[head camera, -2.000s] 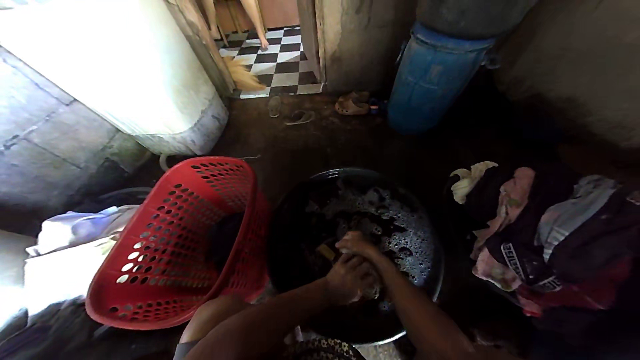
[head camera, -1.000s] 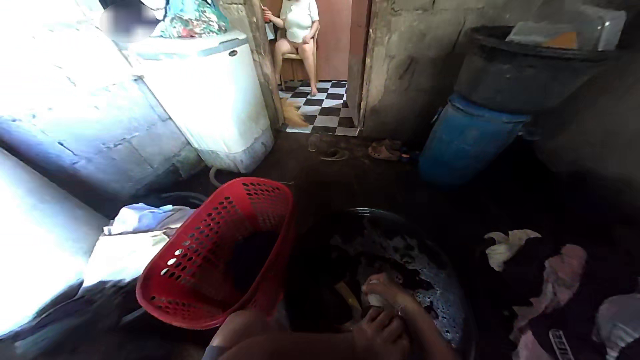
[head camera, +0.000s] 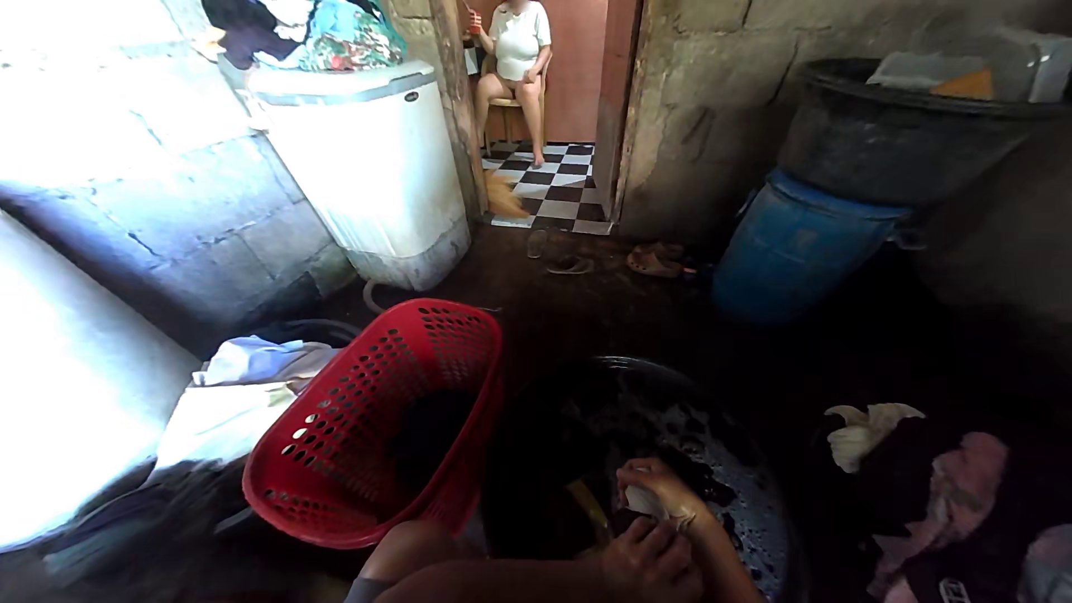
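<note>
A round dark basin (head camera: 620, 365) of sudsy water stands in front of me. Over its near part, my left hand (head camera: 651, 559) is closed on dark wet cloth. Just above it, my right hand (head camera: 666, 494) is bent around a small whitish item (head camera: 643, 501) that could be soap or pale cloth; the two hands nearly touch. A yellowish strip (head camera: 588, 504) shows in the dark water left of the hands. Left of the basin, a red perforated plastic laundry basket (head camera: 377, 419) leans with dark cloth (head camera: 431, 435) inside.
Clothes (head camera: 963, 494) lie at the right, and pale cloths (head camera: 243, 410) at the left. Behind stand a white washing machine (head camera: 368, 159) and a blue drum (head camera: 804, 251) under a dark tub (head camera: 888, 134). Footwear (head camera: 655, 261) lies near the doorway, where a person (head camera: 517, 50) sits.
The view has tilted up, bringing the seated person and the dark tub into fuller sight. My hands remain together over the basin, the upper one now bent around the whitish item.
</note>
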